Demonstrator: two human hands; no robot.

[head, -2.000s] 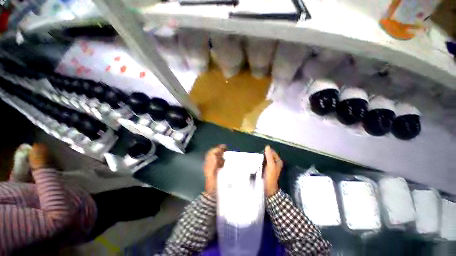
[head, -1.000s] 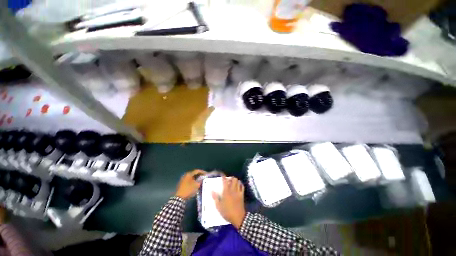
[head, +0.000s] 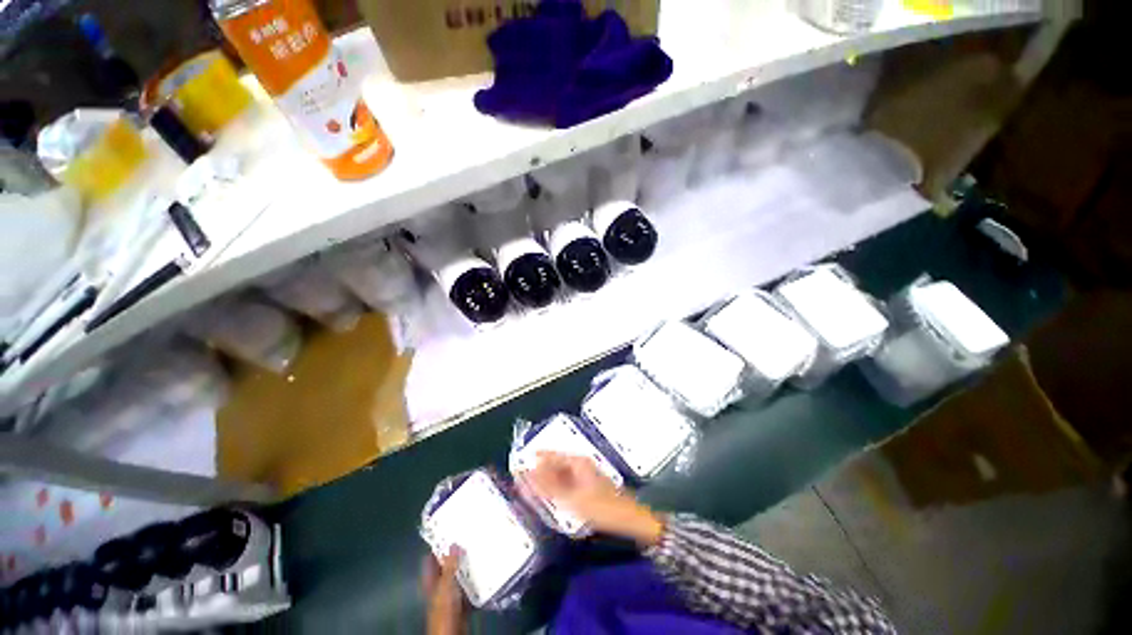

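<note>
Several bagged units with flat white tops lie in a slanting row on the green bench. The nearest bagged unit (head: 490, 536) is at the lower left of the row. My left hand (head: 443, 598), partly cut off by the bottom edge, is at its near left side with a thumb over the white top. My right hand (head: 581, 494) lies on the second bagged unit (head: 561, 444), its fingertips near that unit's left edge. The fingers are blurred, so whether they grip it is unclear.
Four-ball row: several black-faced dome cameras (head: 531, 280) stand on the white lower shelf (head: 695, 267). Black balls in white holders (head: 186, 564) are at lower left. The upper shelf (head: 435, 155) bears a spray can (head: 310, 87), purple cloth (head: 571, 62), carton, tape and pens.
The view has turned and shifted right along the bench. My right hand has moved off the unit it was on onto the neighbouring one. My left hand is now at the near unit's lower side.
</note>
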